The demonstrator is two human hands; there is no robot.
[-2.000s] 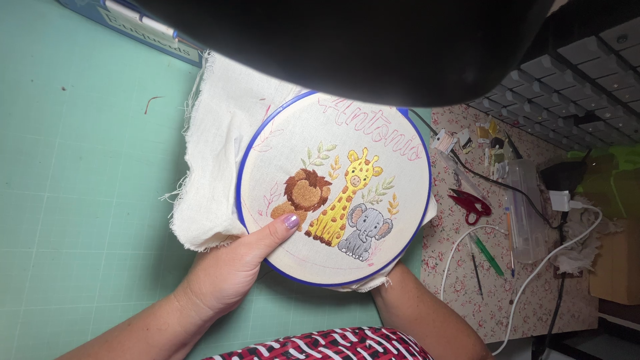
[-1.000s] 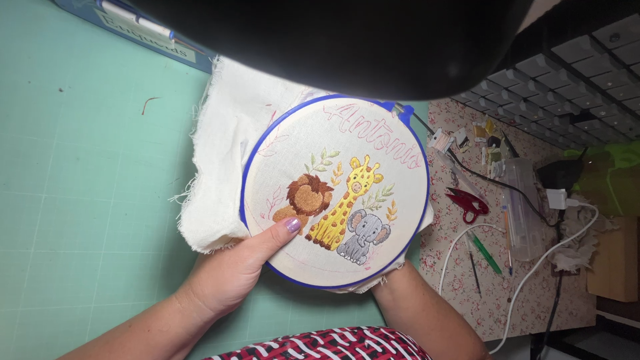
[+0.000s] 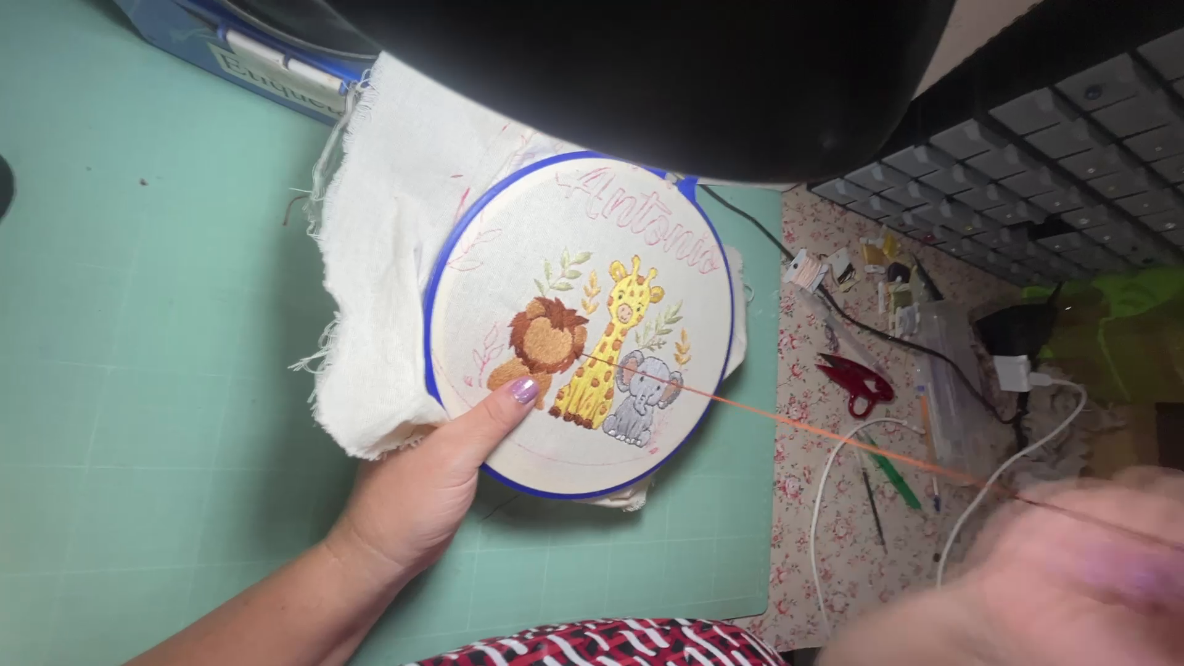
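White fabric (image 3: 370,277) is stretched in a blue embroidery hoop (image 3: 431,342). Stitched on it are a brown lion (image 3: 546,338), a yellow giraffe (image 3: 601,365), a grey elephant (image 3: 638,398), leaf sprigs and outlined lettering. My left hand (image 3: 407,490) grips the hoop's lower left rim, thumb on the cloth beside the lion's body. A taut orange-brown thread (image 3: 795,421) runs from the lion's mane over the giraffe and elephant to my right hand (image 3: 1064,573), blurred at the lower right. The fingers seem closed on the thread; no needle can be made out.
Dark red thread snips (image 3: 856,381), a green pen-like tool (image 3: 894,474) and a white cable (image 3: 816,536) lie on floral cloth at the right. Small grey drawers (image 3: 1036,166) stand behind. A large black object (image 3: 647,74) overhangs the hoop. Green cutting mat (image 3: 139,370) beneath.
My right hand has come out from beneath the hoop and moved to the lower right, drawing out the thread above the fabric. My left hand keeps its hold on the hoop.
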